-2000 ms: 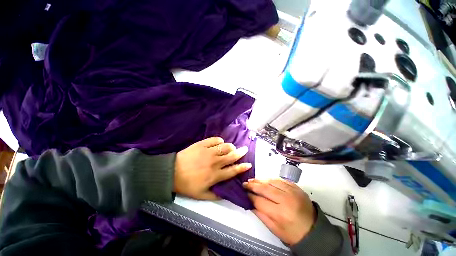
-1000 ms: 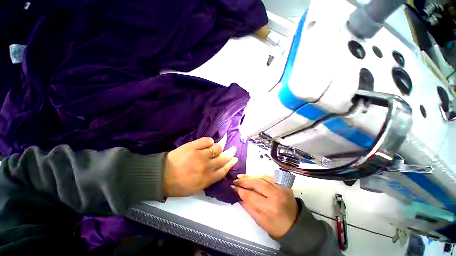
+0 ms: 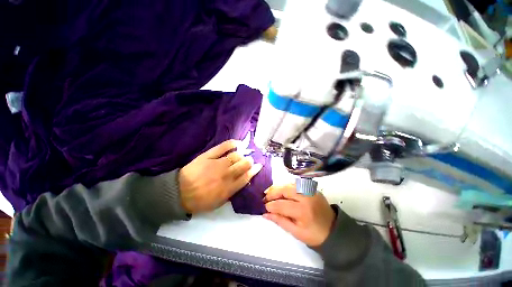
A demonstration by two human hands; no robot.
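A dark purple garment (image 3: 135, 123) lies heaped on the table to the left, its narrow end under the machine's needle area (image 3: 270, 150), where the cloth looks bright lilac. My left hand (image 3: 216, 176) lies flat on the cloth just left of the needle area, fingers spread, a ring on one finger. My right hand (image 3: 300, 213) holds the cloth's near right edge between thumb and fingers, beside the grey knurled knob (image 3: 306, 186). The white sewing machine head (image 3: 314, 84) with a blue stripe is blurred. The needle itself cannot be made out.
Red-handled snips (image 3: 394, 230) lie on the table right of my right hand. A white label (image 3: 14, 102) shows on the garment at far left. A tan wooden end (image 3: 270, 33) shows behind the heap. More purple cloth (image 3: 135, 269) hangs below the table's patterned front edge (image 3: 224, 259).
The view has shifted, so the machine and hands appear further left. Both hands stay on the cloth. My right hand's fingers now sit closer beside the needle area and knob.
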